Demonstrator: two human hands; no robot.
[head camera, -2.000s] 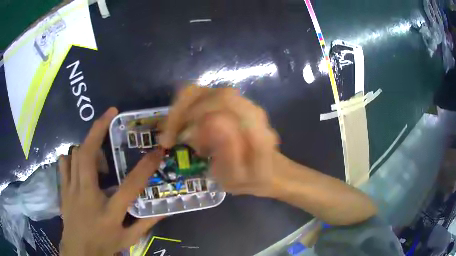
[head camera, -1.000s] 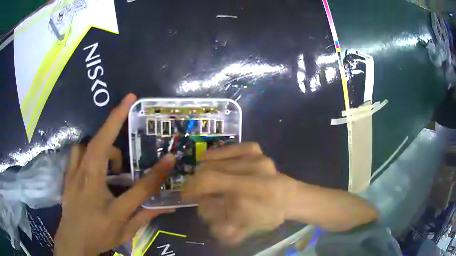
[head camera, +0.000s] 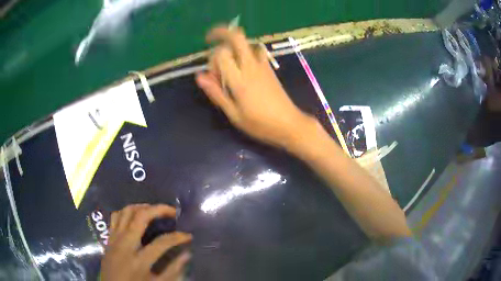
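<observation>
My right hand (head camera: 247, 90) is blurred, reaching over the far edge of the black printed sheet (head camera: 236, 181). A pale pointed tip, seemingly of a slim hand tool (head camera: 235, 22), sticks out past its fingers; the rest is hidden. My left hand (head camera: 140, 244) is low at the left over the sheet, fingers curled and bent towards the thumb. Dark patches show between its fingers; I cannot tell whether they are a held thing or the sheet. The white housing is not in view.
A blurred white strand or clear plastic (head camera: 112, 22) lies on the green conveyor belt (head camera: 176, 27) beyond the bench edge. Masking tape (head camera: 376, 170) and a white-edged dark cut-out (head camera: 360, 129) are at right. Crinkled clear plastic (head camera: 461, 66) is at far right.
The white housing has gone from view. My right hand has moved from it to the far sheet edge. My left hand has let go of it and curled. The view has shifted towards the belt.
</observation>
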